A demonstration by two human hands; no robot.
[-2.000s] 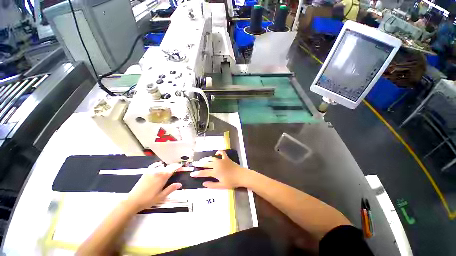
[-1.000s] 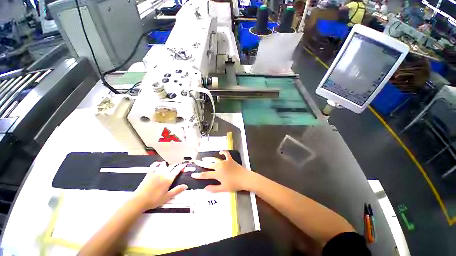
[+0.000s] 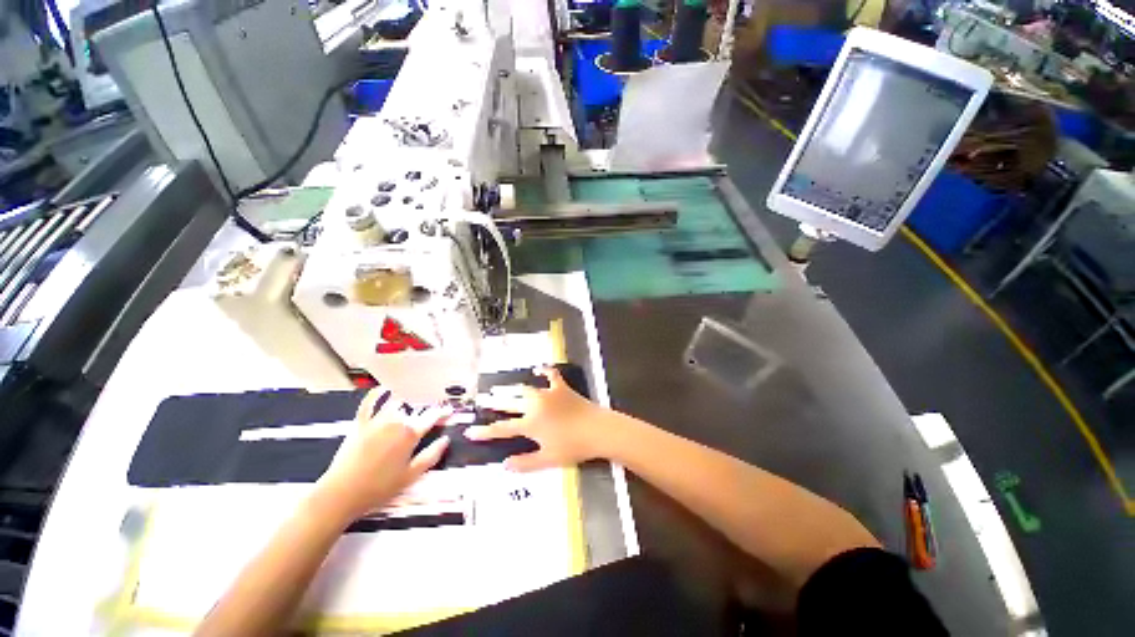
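A long black fabric panel (image 3: 187, 438) with rounded ends lies flat on the white sheet (image 3: 237, 548), under the sewing machine head (image 3: 386, 292). A narrow white slot shows in its left part. My left hand (image 3: 380, 454) presses on the panel just left of the needle area, fingers spread. My right hand (image 3: 548, 423) presses flat on the panel's right part, fingers spread. The fingertips of both hands are close to the needle area, which is small and partly hidden. Neither hand grips anything.
The control screen (image 3: 881, 137) stands at the right. A clear plate (image 3: 732, 353) and orange and black pens (image 3: 919, 523) lie on the grey table (image 3: 772, 423). Yellow tape (image 3: 574, 523) edges the sheet. A green bed plate (image 3: 685, 243) is behind the head. Dark material (image 3: 535, 604) lies nearest me.
The whole view has shifted slightly. My left hand has moved a little on the panel, with its fingers repositioned near the needle area. My right hand stays in nearly the same place.
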